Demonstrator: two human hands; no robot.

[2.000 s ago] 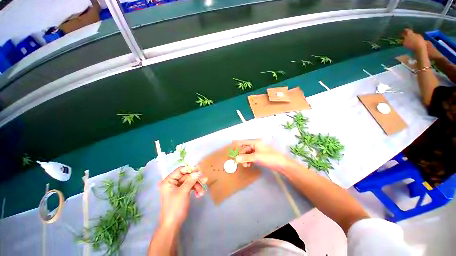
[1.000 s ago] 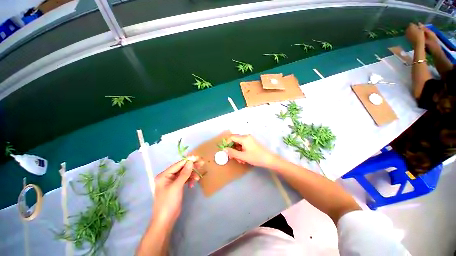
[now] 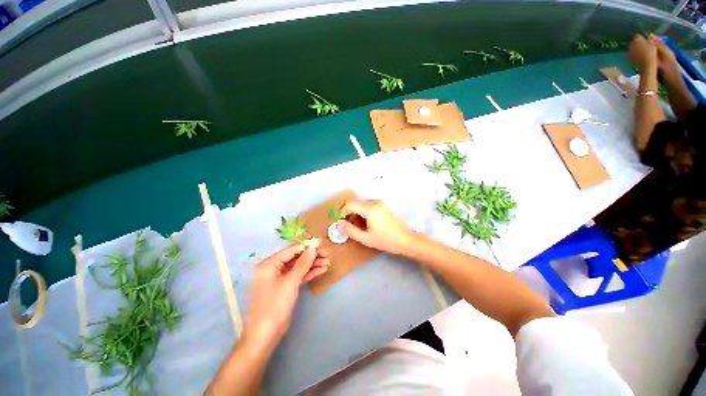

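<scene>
My left hand [image 3: 290, 272] pinches a green leaf piece [image 3: 291, 230], whose leaves stick up above the fingertips, at the left edge of the brown cardboard pad [image 3: 325, 267]. My right hand [image 3: 377, 227] holds a small leaf piece [image 3: 336, 213] at the white glue spot [image 3: 337, 232]; its fingers partly cover the spot. Whether the piece touches the glue I cannot tell. A stemmed leaf pile [image 3: 135, 313] lies left of the pad. A second leaf pile [image 3: 476, 203] lies to its right.
A white bottle [image 3: 29, 237] and tape roll [image 3: 29, 298] lie far left. Spare cardboard [image 3: 387, 131] is at the belt edge. Joined leaf sprigs [image 3: 323, 104] lie spaced on the dark belt [image 3: 255, 93]. At right are another cardboard [image 3: 577, 155], a blue stool [image 3: 596, 267] and another person's arm [image 3: 649, 100].
The leaf piece in my left hand has turned and now shows its spread leaves. My right hand has come closer over the glue spot. The view has shifted, and the sprigs on the belt have moved slightly right.
</scene>
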